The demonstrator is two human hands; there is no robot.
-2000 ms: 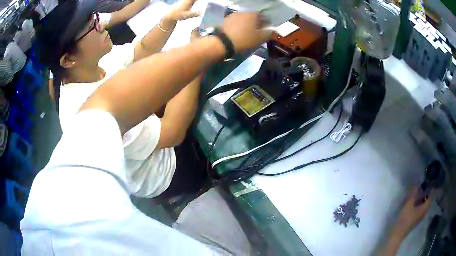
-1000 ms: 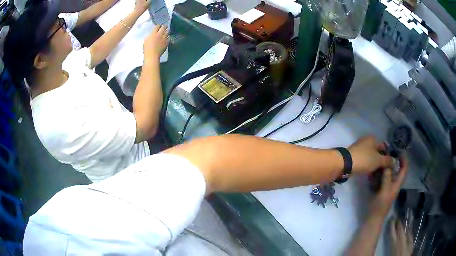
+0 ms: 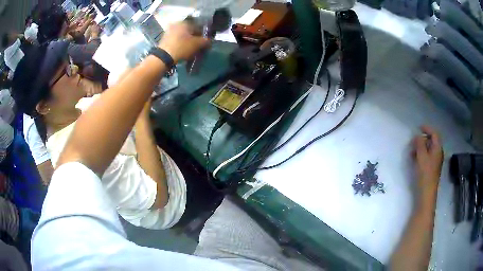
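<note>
My left hand (image 3: 182, 43), with a black wristband, is stretched out to the upper left over the bench. It is closed on a blurred dark mini handheld fan (image 3: 220, 20), whose round head is at the upper right of the hand. My right hand (image 3: 428, 153) is low over the white sheet at the right, fingers curled. A tiny dark spot shows at its fingertips; whether it holds a part cannot be told. A loose pile of small dark parts (image 3: 368, 179) lies on the white sheet (image 3: 312, 204) between my arms.
A black unit with yellow label (image 3: 231, 97), a tin of shavings (image 3: 280, 48) and a brown-orange box (image 3: 262, 21) stand beyond. Black cables and a tied white cable (image 3: 334, 101) lie near a black upright device (image 3: 351, 53). Dark fans (image 3: 468, 185) lie right. A seated person (image 3: 114, 180) is left.
My left hand has left my right hand and swung to the upper left with the dark fan. My right hand now stands alone at the right. The view has shifted slightly.
</note>
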